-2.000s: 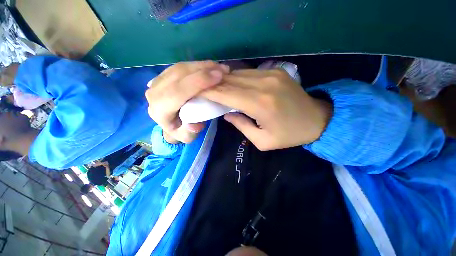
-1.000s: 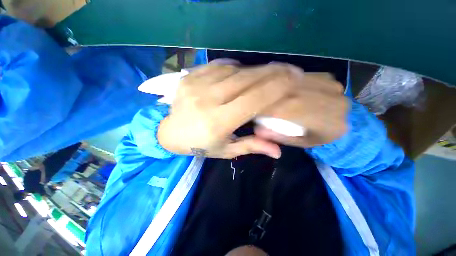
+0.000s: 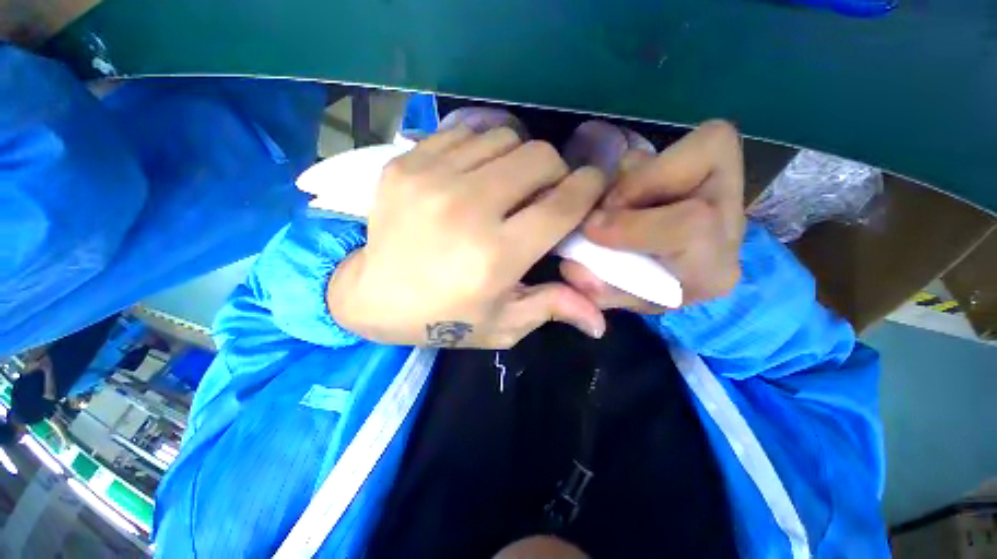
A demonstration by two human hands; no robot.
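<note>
The headphones are held in front of my chest, just below the bench edge, mostly hidden under my hands. One round pinkish ear cup (image 3: pixel 598 145) shows above and between my hands. A white pointed cat ear (image 3: pixel 352 181) sticks out to the left of my left hand (image 3: pixel 459 224). A second white cat ear (image 3: pixel 623 271) points down and right beneath my right hand (image 3: pixel 683 213). My left hand lies over the headband, its thumb below. My right hand grips beside the second ear, fingers bent. The headband itself is hidden.
The green bench (image 3: pixel 525 55) crosses the top, with a blue tray edge (image 3: pixel 847 6) at the upper right. A neighbour's blue sleeve (image 3: pixel 208 186) is close on the left. Clear plastic bags (image 3: pixel 825 191) lie in a brown carton (image 3: pixel 918 246) at right.
The second ear now shows beneath my right hand, and the first sticks out at left, unlike two seconds ago. My right hand has lifted its knuckles. The view has shifted, moving the blue tray rightward.
</note>
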